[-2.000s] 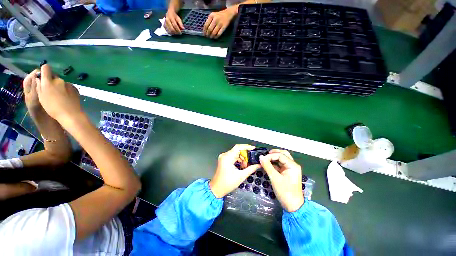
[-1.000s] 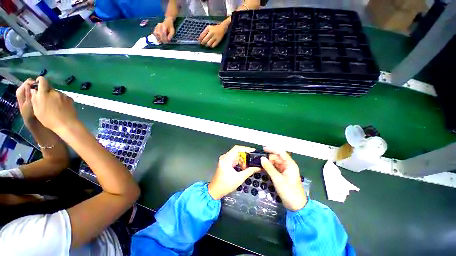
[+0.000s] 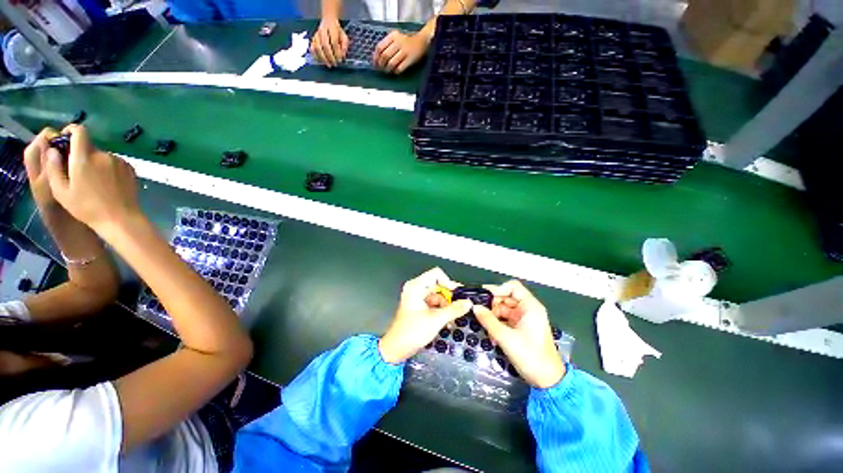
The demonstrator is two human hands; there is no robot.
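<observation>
My left hand, with a yellow covering on one finger, and my right hand together hold a small black device housing between their fingertips. The housing is tilted so that it shows narrow. Both hands are above a clear blister tray on the dark green bench. Black round parts sit in the tray's upper rows; the lower part looks clear. The hands hide some of the tray. Both of my arms have blue sleeves.
Black housings lie spaced along the green belt. Stacked black trays stand across it. A white scrap and translucent cups are at the right. A neighbour's arms and parts tray are at the left. Another person's hands work opposite.
The housing in my hands has tilted from showing its broad face to a narrow side. The housings on the belt have moved right, including a dark one behind the cups.
</observation>
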